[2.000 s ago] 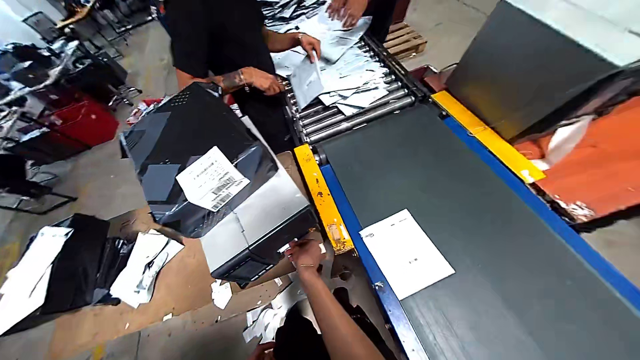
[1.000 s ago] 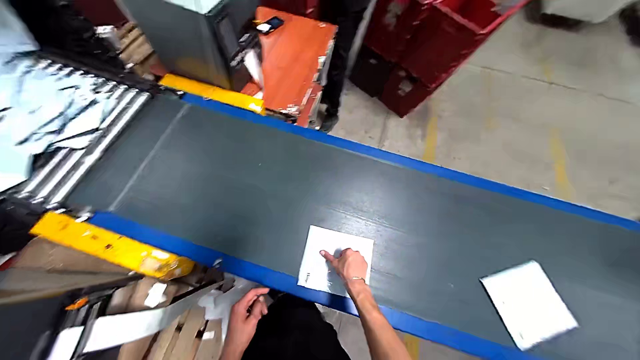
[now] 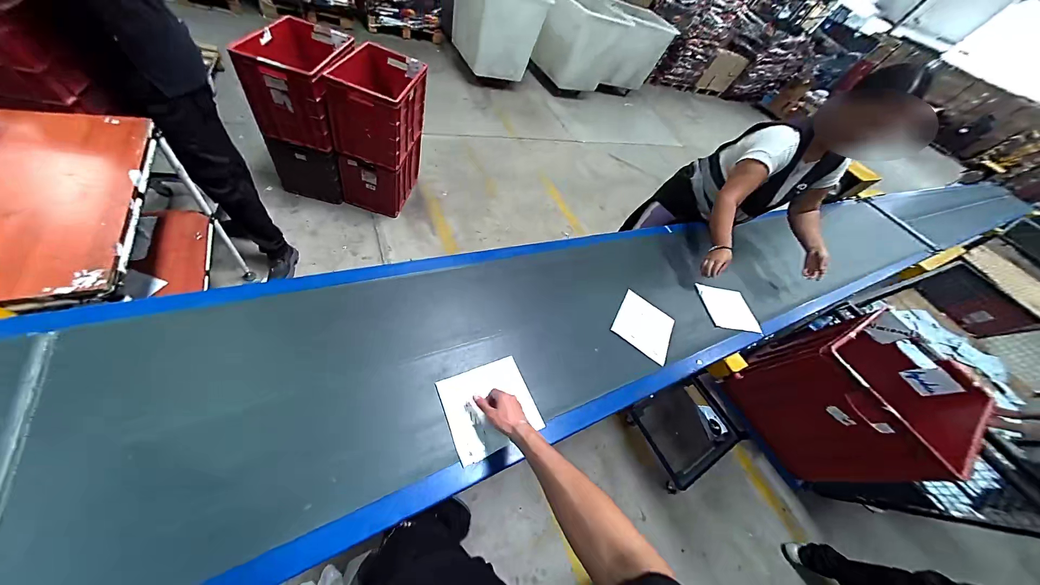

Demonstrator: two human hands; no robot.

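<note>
A dark conveyor belt [image 3: 325,366] with blue side rails crosses the head view. My right hand [image 3: 501,410] rests over a white flat envelope [image 3: 483,386] near the belt's near rail, its fingers curled at the envelope's middle; whether they pinch it cannot be told. Farther along the belt, to the right, lie a second white envelope [image 3: 643,326] and a third one [image 3: 729,309]. The third lies just below the hands of a co-worker who leans over the far rail. My left hand is out of view.
Red crates [image 3: 374,122] stand stacked beyond the belt, with pale wheeled bins [image 3: 500,36] behind them. An orange-topped table [image 3: 65,195] and a person are at the far left. A tilted red crate [image 3: 853,406] and a wheeled frame [image 3: 686,435] stand at the near right.
The view has swung right along the belt. A second ago my left hand showed near the near rail; it is now out of view. My right hand stays over a white envelope.
</note>
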